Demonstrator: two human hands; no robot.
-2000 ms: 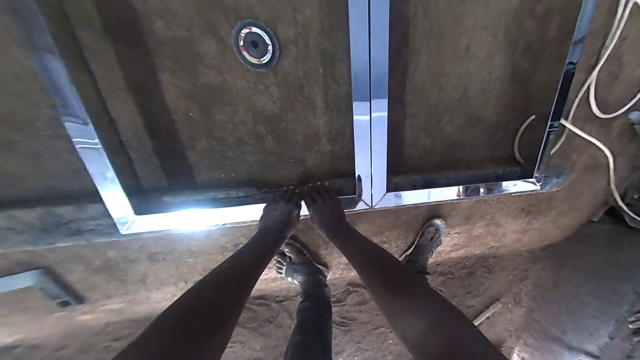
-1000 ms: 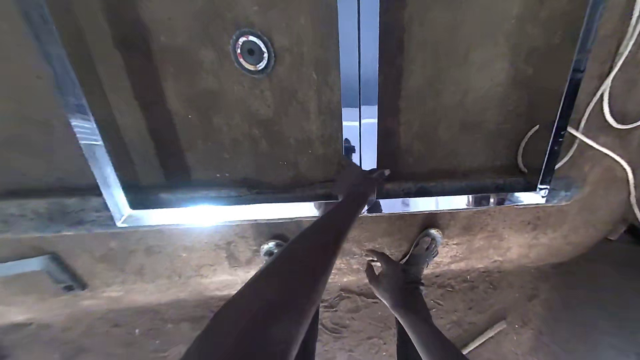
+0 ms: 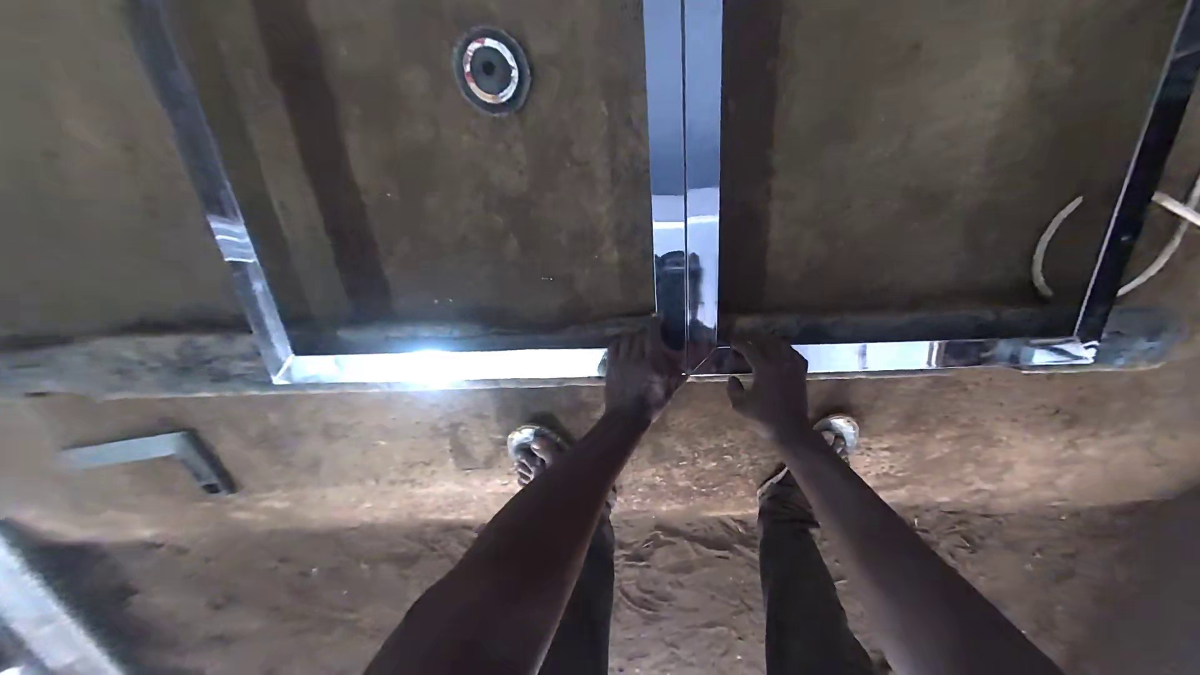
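Two shiny metal frames lie side by side on the ground, the left frame [image 3: 487, 366] and the right frame [image 3: 862, 356], their upright bars meeting in the middle. My left hand [image 3: 645, 367] is on the bottom corner of the left frame, fingers over the bar. Across the seam, my right hand [image 3: 773, 375] has its fingers on the bottom bar of the right frame near its inner corner, thumb apart. How firmly either hand grips cannot be seen. The corners meet at a thin diagonal seam between my hands.
A round abrasive disc [image 3: 491, 70] lies inside the left frame. An angled metal piece [image 3: 155, 452] lies at left, and a bright metal bar [image 3: 47, 609] at lower left. A pale cable [image 3: 1167, 253] is at the right. My feet stand just below the frames.
My left hand has moved off the middle bars to the left frame's corner. My right hand, low and off the frames one second ago, has moved up onto the right frame's bottom bar.
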